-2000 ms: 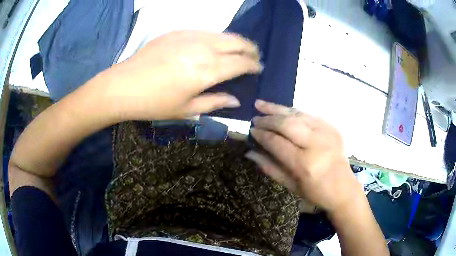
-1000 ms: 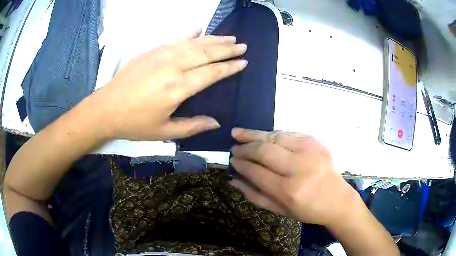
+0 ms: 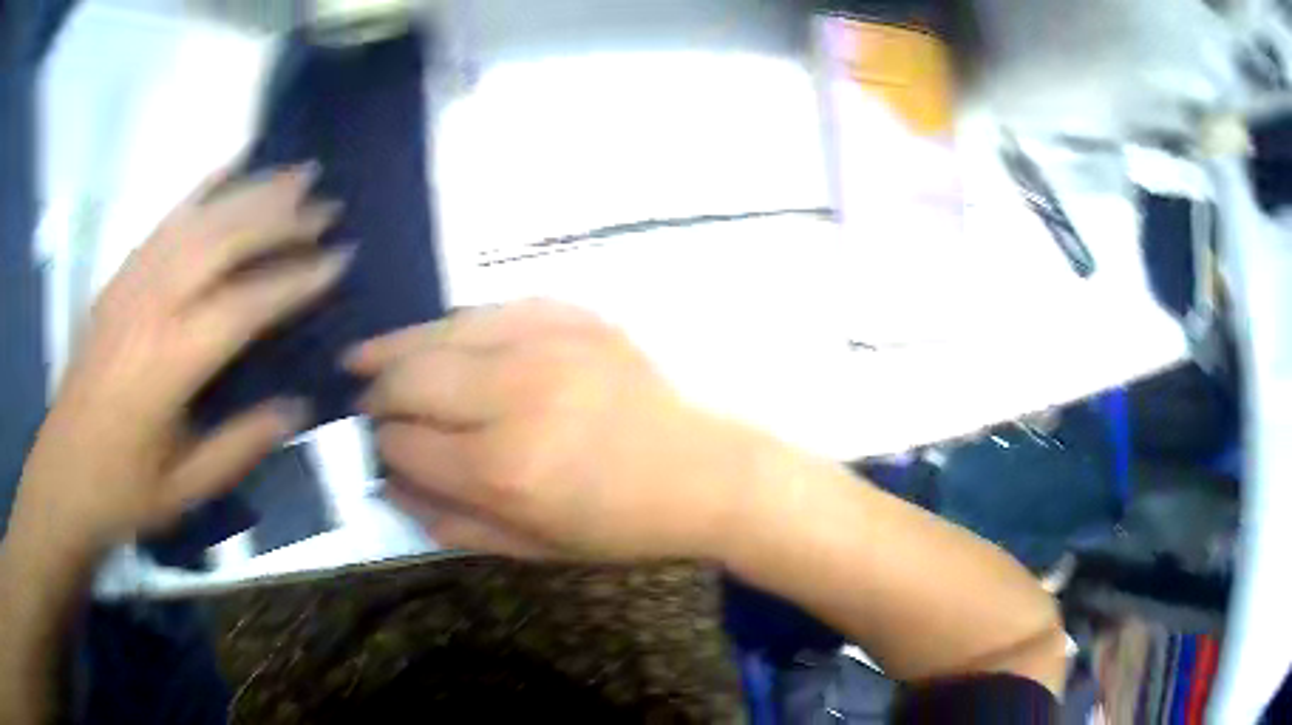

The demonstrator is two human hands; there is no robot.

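Observation:
The navy-black fly piece (image 3: 371,156) lies on the white machine table at the left, its far end near a small pale machine part at the top edge. My left hand (image 3: 213,340) lies with spread fingers on its left side. My right hand (image 3: 496,425) has its thumb and fingers closed at the piece's near right edge and seems to pinch it. White cloth (image 3: 156,128) shows beyond my left hand. The picture is blurred, so the needle area cannot be made out.
A smartphone (image 3: 896,135) with an orange and pink-white screen lies on the table (image 3: 638,156) at the back. Black-handled thread snips (image 3: 1051,213) lie right of it. Patterned brown cloth (image 3: 482,637) covers the lap. Dark items are below the table's right edge.
The view has swung to the right, so both hands, the dark piece and the phone appear further left. The dark piece's far end now shows beside a machine part. Both hands stay on the piece.

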